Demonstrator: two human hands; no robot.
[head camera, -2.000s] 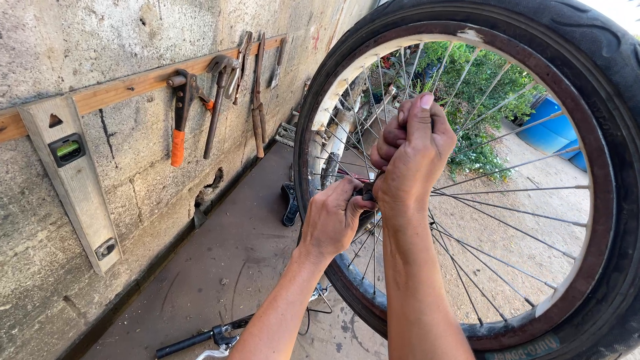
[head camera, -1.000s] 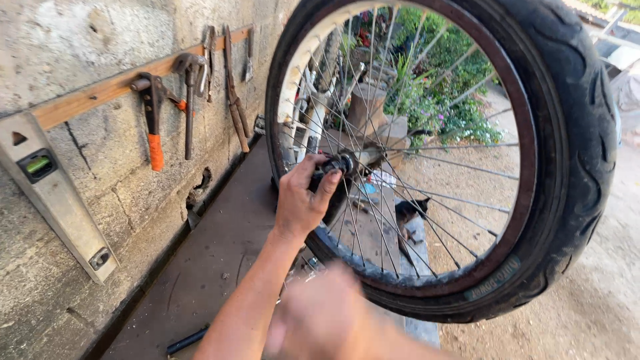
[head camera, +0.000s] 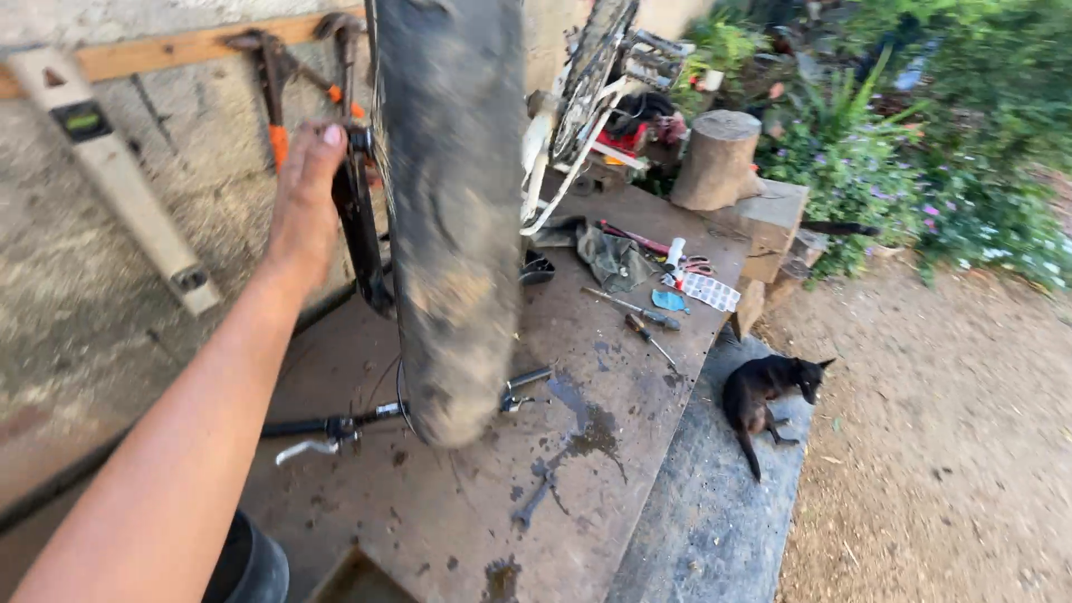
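Observation:
A bicycle wheel's tire (head camera: 452, 226), blurred, stands edge-on in the middle of the view, beside a black fork leg (head camera: 360, 226). My left hand (head camera: 310, 193) is at the wheel's left side, by the hub end and the top of that leg; its fingers are partly hidden, so whether they grip is unclear. My right hand is out of view. Below the tire lies a handlebar (head camera: 301, 428) with a silver brake lever (head camera: 308, 450). Behind the wheel is a white bicycle frame (head camera: 536, 151) with chain and pedal.
A brown table (head camera: 469, 502) bears a wrench (head camera: 533, 501), screwdrivers (head camera: 649, 339), a patch sheet (head camera: 710, 293) and a black bucket (head camera: 247, 561) near its front. Tools and a level (head camera: 126, 176) hang on the left wall. A black dog (head camera: 766, 398) lies on a board at right; wood stumps (head camera: 716, 159) stand behind.
The wheel, seen from its side before, now shows its tread edge-on. My right hand, at the hub two seconds ago and blurred low one second ago, has left the view. The view has shifted strongly.

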